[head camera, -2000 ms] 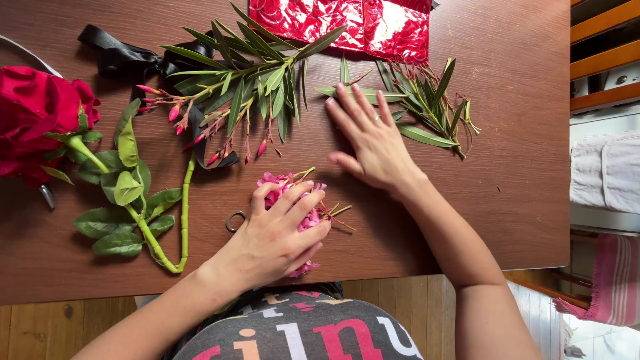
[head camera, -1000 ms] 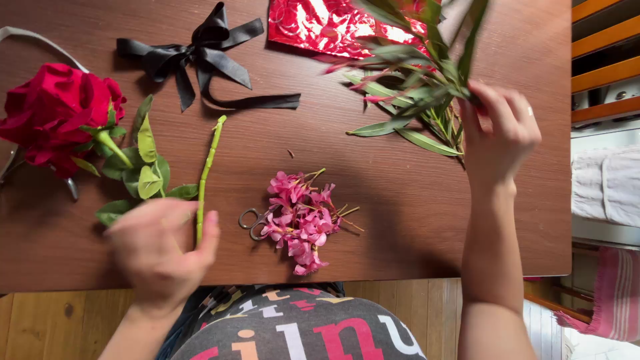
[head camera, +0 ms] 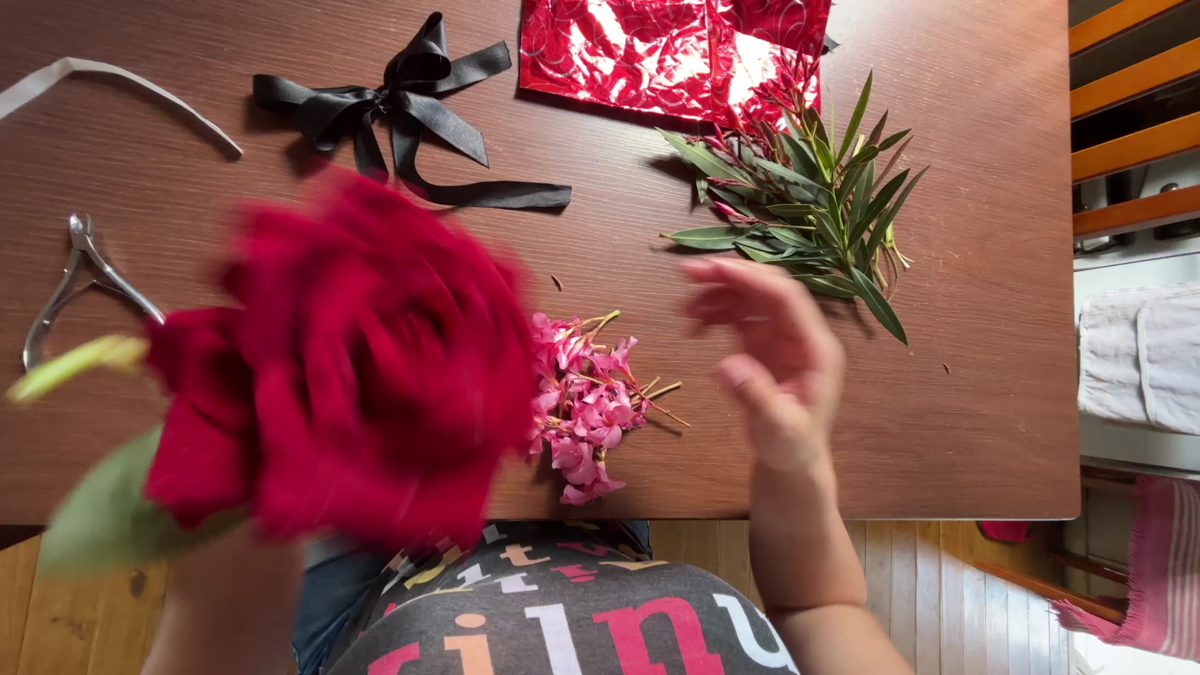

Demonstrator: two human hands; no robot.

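Observation:
A large red rose (head camera: 375,366), blurred, is up off the table at the left, above my left wrist (head camera: 230,572). The bloom hides my left hand; a green leaf and the pale green stem end stick out at its left. Over the table, right of the pink blossoms (head camera: 591,403), my right hand (head camera: 773,361) is raised and blurred, fingers apart, holding nothing. Beyond it lie leafy sprigs with pink buds (head camera: 816,202), partly over the red foil sheet (head camera: 619,56). A black ribbon bow (head camera: 384,98) lies at the top left.
Metal nippers (head camera: 84,272) lie at the left of the brown table (head camera: 975,394), below a light grey strip (head camera: 122,70). Past the table's right edge are orange wooden slats (head camera: 1134,155), a white folded cloth (head camera: 1139,361) and a pink striped cloth (head camera: 1158,562).
The rose has come up off the table. The leafy sprigs near the black bow two seconds ago now lie at the right with the others. My right hand has let go of the sprigs.

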